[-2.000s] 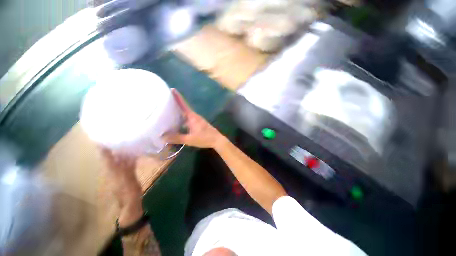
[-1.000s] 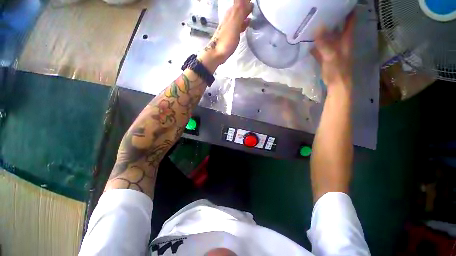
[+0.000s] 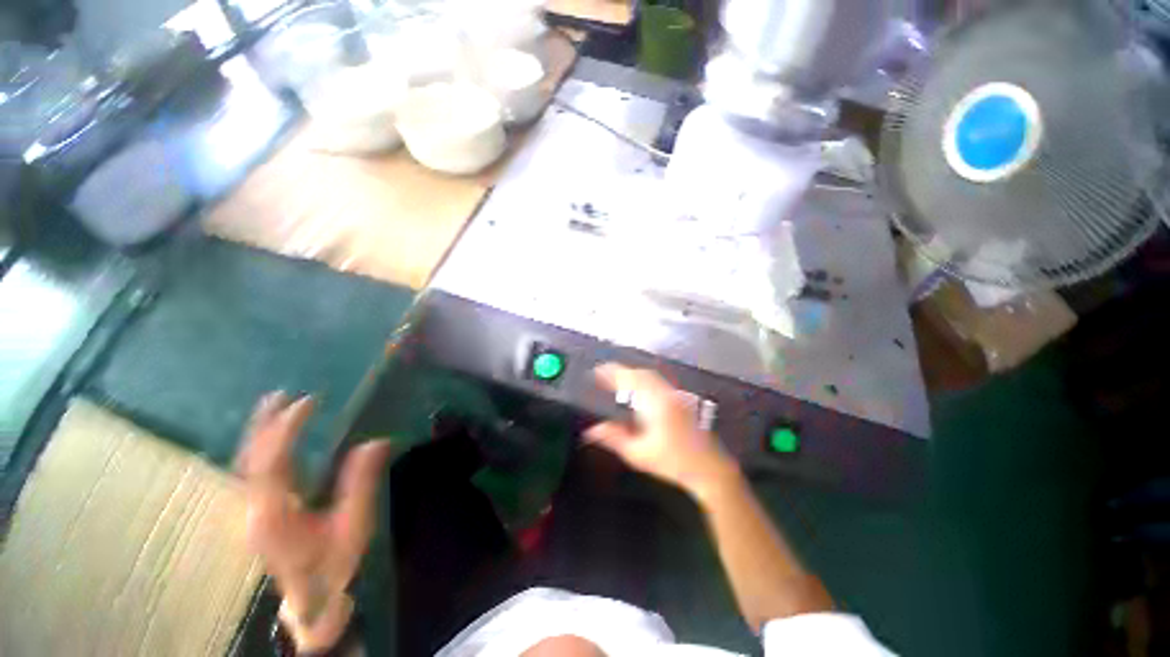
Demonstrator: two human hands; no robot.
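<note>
My left hand [image 3: 305,503] is raised over the left side near the cardboard, blurred, fingers apart and empty. My right hand [image 3: 657,430] is in front of the dark front panel [image 3: 481,336], fingers apart, holding nothing. It hides the panel's middle, between the left green button [image 3: 547,366] and the right green button [image 3: 784,439]; touch with the panel cannot be told. Behind it, a white rounded part [image 3: 738,167] stands on the grey base plate [image 3: 853,372] under the silver head [image 3: 783,45]. Glare blurs this part and the whitish film [image 3: 770,276] around it.
Several white bowls [image 3: 449,126] stand on cardboard [image 3: 366,212] left of the machine. A fan [image 3: 994,131] stands to its right. A green bench top [image 3: 257,321] and more cardboard [image 3: 122,539] lie at left. A green cylindrical object [image 3: 667,41] is behind the plate.
Both hands have let go of the white housing, which was held over the plate one second ago. They have drawn back toward me, and my left hand has moved left. The view has shifted.
</note>
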